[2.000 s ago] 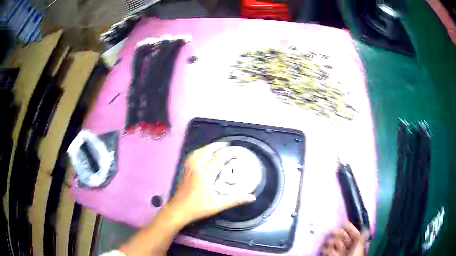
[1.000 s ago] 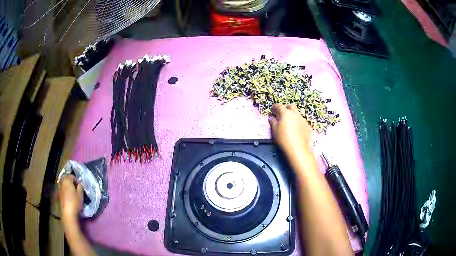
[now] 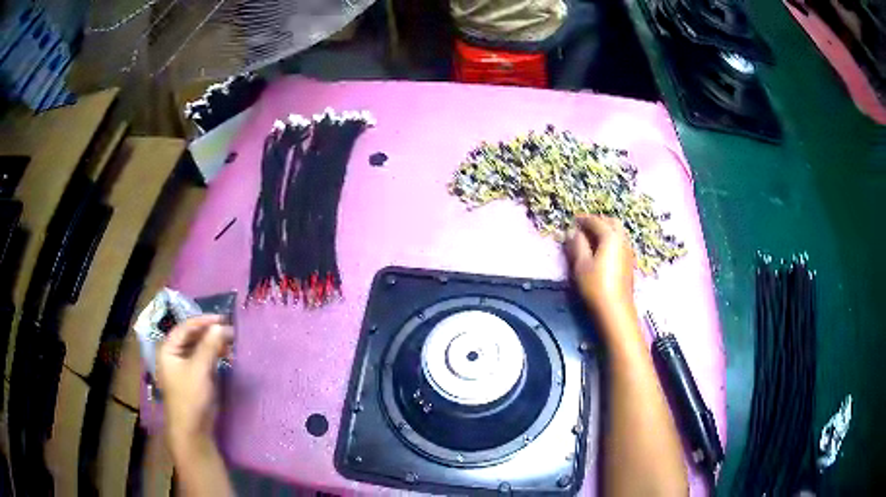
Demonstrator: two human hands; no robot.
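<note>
A black square speaker panel (image 3: pixel 374 427) lies on the pink mat, with a round driver and silver-grey magnet (image 3: pixel 473 356) facing up. My left hand (image 3: pixel 194 354) is over the right side of the open clear bag (image 3: pixel 153 322), fingertips close together; whether they hold a small piece is unclear. My right hand (image 3: pixel 597 254) is at the lower edge of the pile of small yellow, silver and black terminal pieces (image 3: pixel 554 175), fingers bent together; any piece in them is hidden. The black electric screwdriver (image 3: pixel 688 393) lies right of the panel, bit pointing away from me.
Black lead wires with red tips (image 3: pixel 316 209) lie on the mat at the left. A second black wire bundle (image 3: pixel 783 369) and crumpled clear wrap (image 3: pixel 835 432) lie on the green bench (image 3: pixel 743 194). Cardboard sheets (image 3: pixel 131 194) stand at the left. A red object (image 3: pixel 500 66) is beyond the mat.
My left hand has gone from the magnet into the bag, then up and right to its edge. My right hand has let go of the screwdriver and moved to the terminal pile, where it stays.
</note>
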